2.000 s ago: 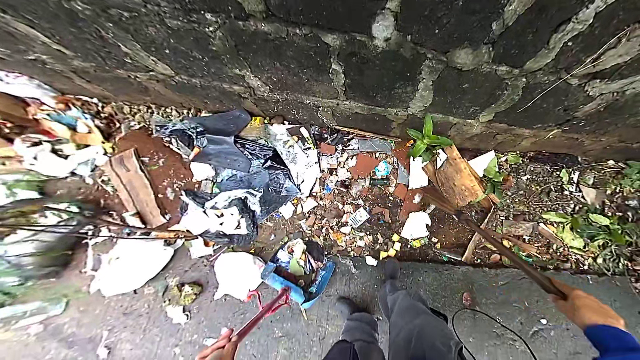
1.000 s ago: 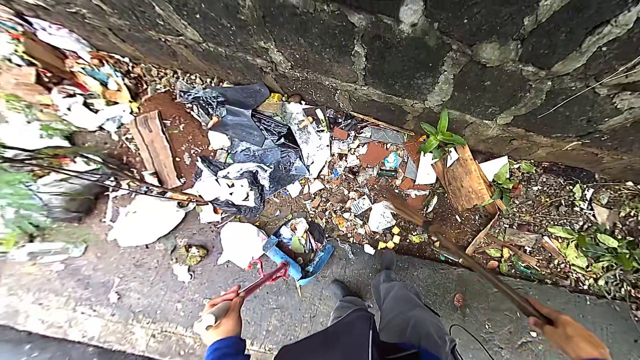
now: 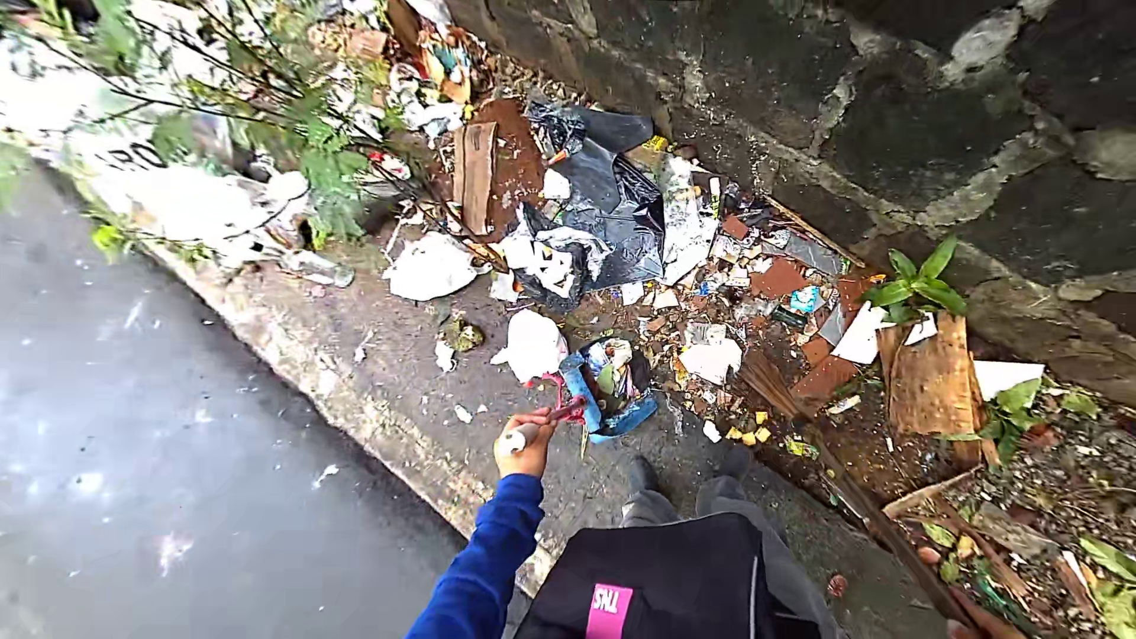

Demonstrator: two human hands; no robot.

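My left hand (image 3: 525,444) grips the handle of a blue dustpan (image 3: 581,390), which rests on the pavement and is filled with mixed litter. At the lower right edge, my right hand (image 3: 976,621), partly cut off, is closed around the long stick of a broom (image 3: 874,519). The broom's blurred bristles (image 3: 770,382) reach the litter by a crumpled white piece (image 3: 712,359). Small yellow pieces (image 3: 748,435) lie on the ground between dustpan and broom. A white plastic bag (image 3: 532,344) lies just left of the dustpan, with black plastic sheeting (image 3: 626,217) beyond it.
A rough stone wall (image 3: 923,115) runs behind the litter. A brown board (image 3: 929,377) and a green plant (image 3: 914,282) stand at its foot. Leafy branches (image 3: 328,169) overhang more rubbish at upper left. The pavement edge (image 3: 328,390) borders a grey road (image 3: 177,426).
The view has turned, showing more road at left. My left hand and forearm have come further into view, still on the dustpan handle. My right hand is now mostly out of frame.
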